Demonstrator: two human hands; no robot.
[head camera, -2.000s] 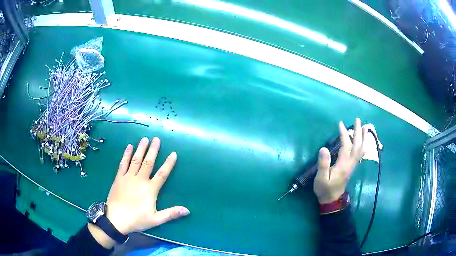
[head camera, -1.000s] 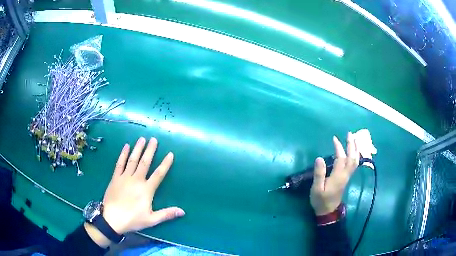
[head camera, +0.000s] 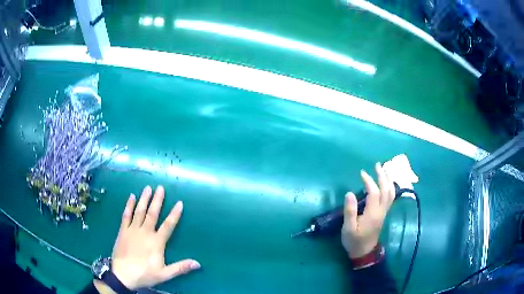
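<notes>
A black electric screwdriver (head camera: 328, 221) lies on the green bench at the right, its thin bit pointing left and its cord curving down at the right. My right hand (head camera: 368, 218) rests over its rear part with fingers spread, not visibly wrapped around it; whether the palm touches it is hidden. My left hand (head camera: 143, 244) lies flat on the bench with fingers spread and nothing in it. A loose pile of pale violet wire harnesses (head camera: 66, 155) with yellowish-brown ends lies at the left. A small clear bag (head camera: 85, 93) lies at the top of the pile.
A ragged white scrap (head camera: 401, 171) lies behind the screwdriver's rear. Tiny dark specks (head camera: 166, 156) lie on the bench right of the harnesses. A white edge strip (head camera: 258, 80) runs along the far side. A white post (head camera: 92, 28) stands at the far left, and a metal frame at the right.
The view has shifted, so the bench items appear lower and further left. The screwdriver has turned flatter under my right hand, bit to the left. My left hand stays spread on the bench.
</notes>
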